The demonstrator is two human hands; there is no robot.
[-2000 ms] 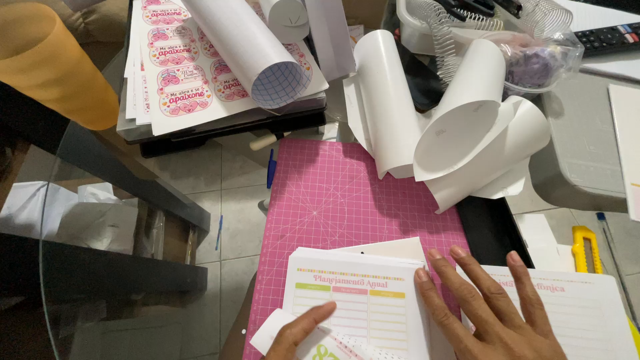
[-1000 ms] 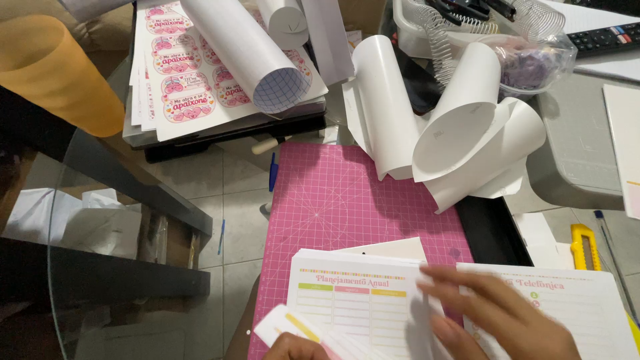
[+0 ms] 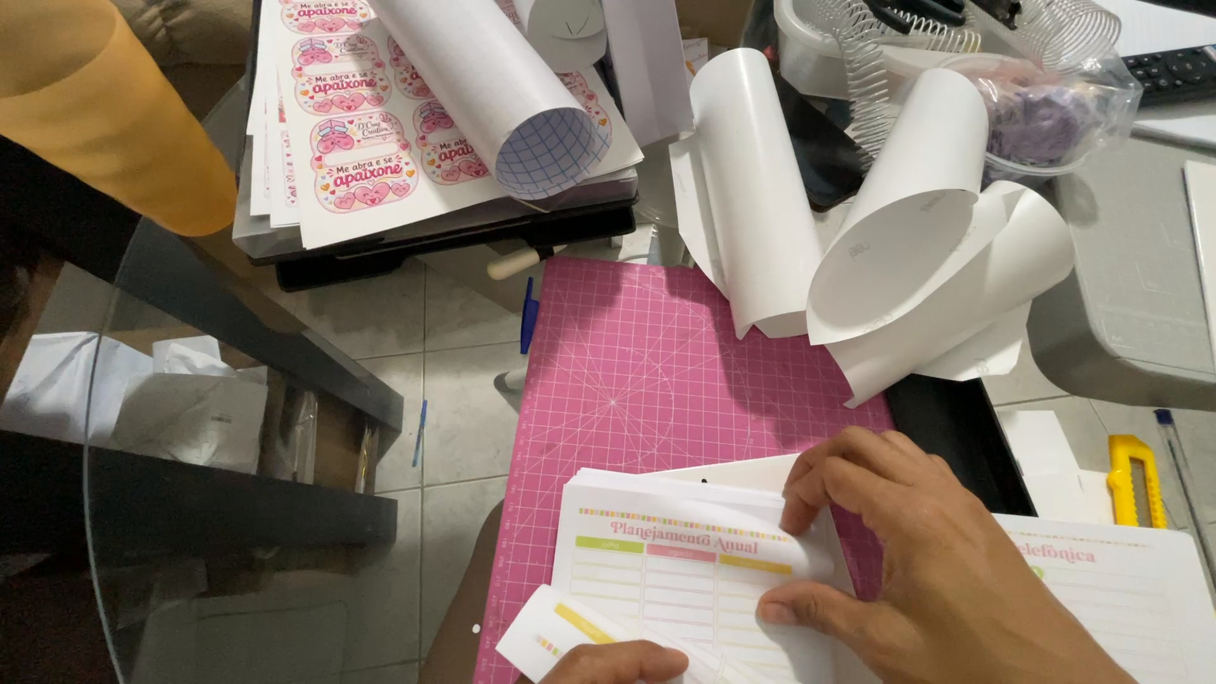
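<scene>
A stack of printed planner pages (image 3: 665, 579) lies on a pink cutting mat (image 3: 617, 380). At the bottom edge my left hand (image 3: 617, 663) holds a curled printed sheet (image 3: 546, 622) over the stack's lower left. My right hand (image 3: 912, 560) pinches the stack's upper right side between thumb and fingers. Another printed page (image 3: 1121, 589) lies to the right, partly behind my right hand. Beneath the stack shows the edge of a white sheet (image 3: 750, 470) with a small dark hole.
Curled white sheets (image 3: 760, 190) stand across the mat's far edge. Sticker sheets (image 3: 351, 142) and a grid-lined roll (image 3: 494, 95) rest on a black tray at upper left. A yellow cutter (image 3: 1130, 480) and a pen (image 3: 1187, 484) lie at right, a glass tabletop edge (image 3: 90, 494) at left.
My right hand has moved from lying spread between the two page piles to pinching the stack's right side. My left hand has moved lower, and the curled sheet has shifted with it.
</scene>
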